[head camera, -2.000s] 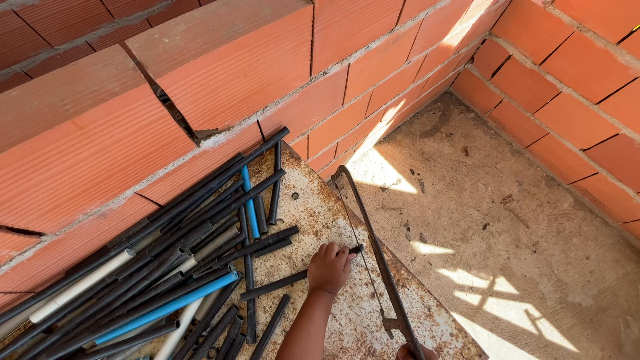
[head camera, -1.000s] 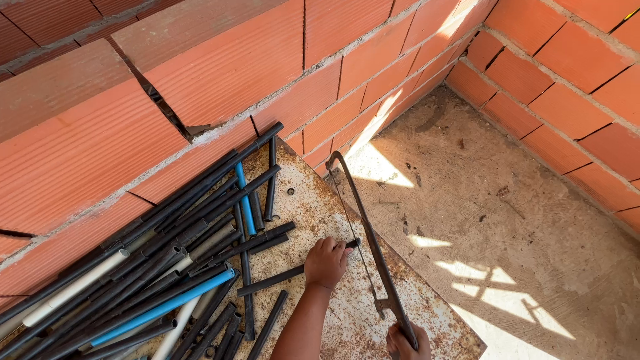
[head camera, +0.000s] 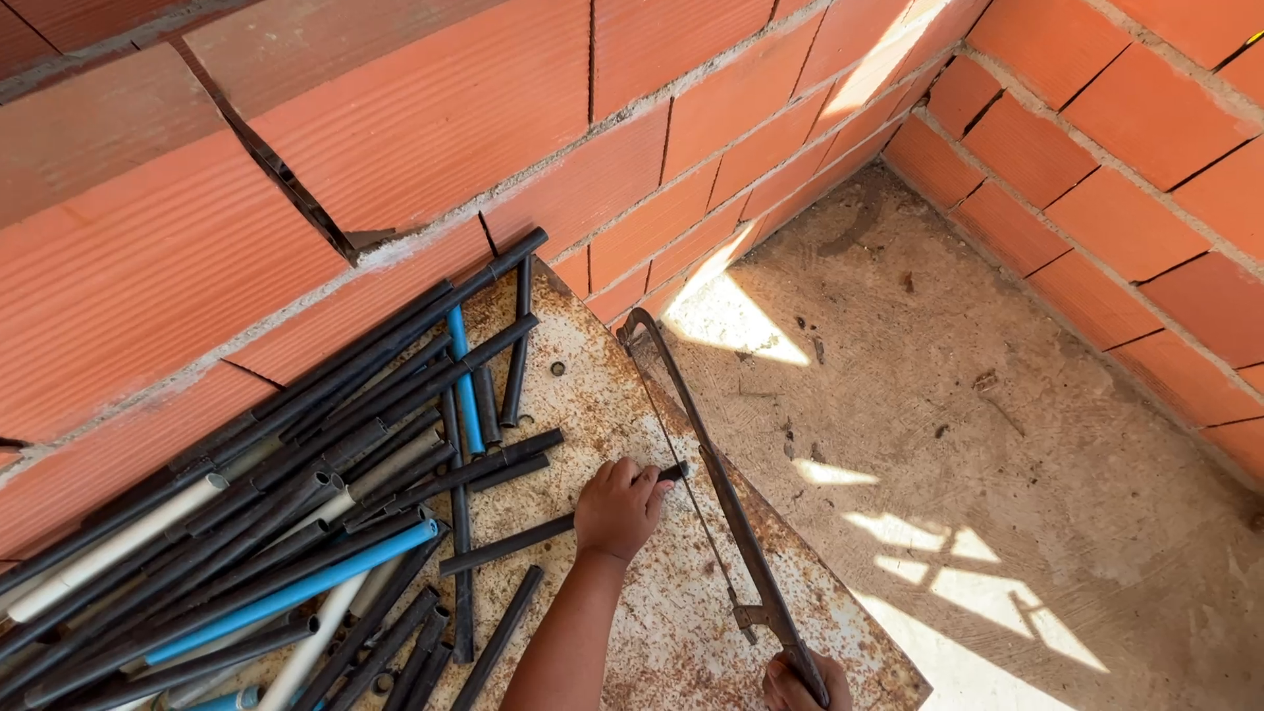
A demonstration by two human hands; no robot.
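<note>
My left hand (head camera: pixel 620 506) is closed around a black plastic pipe (head camera: pixel 513 543) and holds it on the rusty metal tabletop (head camera: pixel 632 612). A short end of the pipe sticks out past my fingers on the right. The blade of a hacksaw (head camera: pixel 743 533) lies across that end, near its tip. My right hand (head camera: pixel 805 681), partly cut off by the bottom edge of the view, grips the saw's handle end. How deep the blade sits in the pipe cannot be made out.
Many black, blue and white pipes (head camera: pixel 247 553) lie heaped at the left against a hollow-brick wall (head camera: pixel 415 128). One loose black pipe (head camera: pixel 499 637) lies left of my forearm. Beyond the tabletop's right edge is a concrete floor (head camera: pixel 948 425) with sunlit patches.
Between the first two frames my right hand and the hacksaw have moved up, away from the bottom edge; now the hand is lower again. My left hand keeps its hold on the pipe.
</note>
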